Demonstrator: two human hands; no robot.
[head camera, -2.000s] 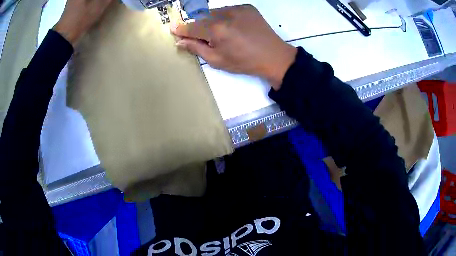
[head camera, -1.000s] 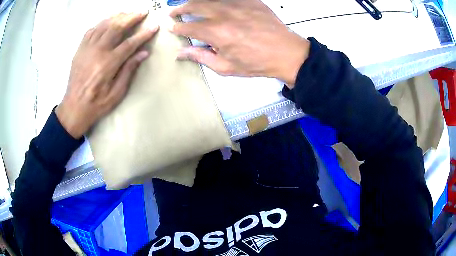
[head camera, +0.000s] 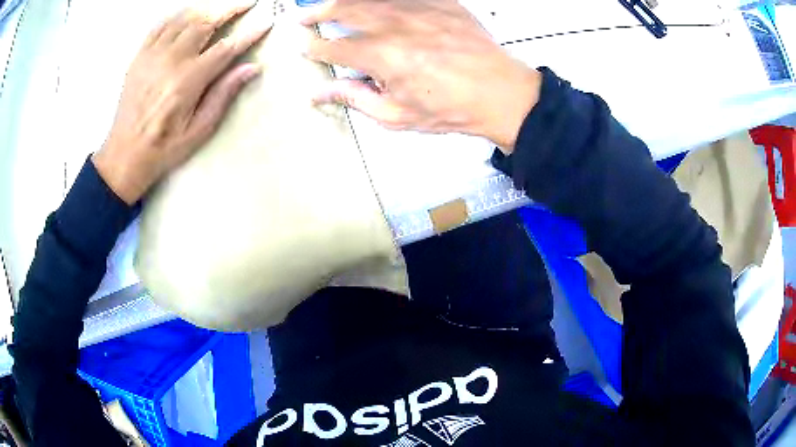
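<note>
A khaki cut panel (head camera: 262, 201) lies on the white machine table (head camera: 436, 161) and hangs over its front edge toward the lap, its lower end bulging in a rounded fold. My left hand (head camera: 179, 96) lies flat on the panel's left part, palm down, fingers pointing up and right, not closed on it. My right hand (head camera: 410, 65) is at the panel's right edge, fingers spread; thumb and fingertips touch the cloth near the edge, and I cannot tell if they pinch it. The needle area is cut off at the top.
A slim dark tool (head camera: 646, 16) lies at the top right. A ruler strip with a tan patch (head camera: 449, 215) runs along the front edge. Blue crates (head camera: 157, 375) stand below. Khaki pieces (head camera: 729, 201) hang at the right by a red plastic item (head camera: 777, 175).
My left hand has come down from the top left onto the panel. My right hand's fingers have spread. The panel's lower end has shifted and now bulges.
</note>
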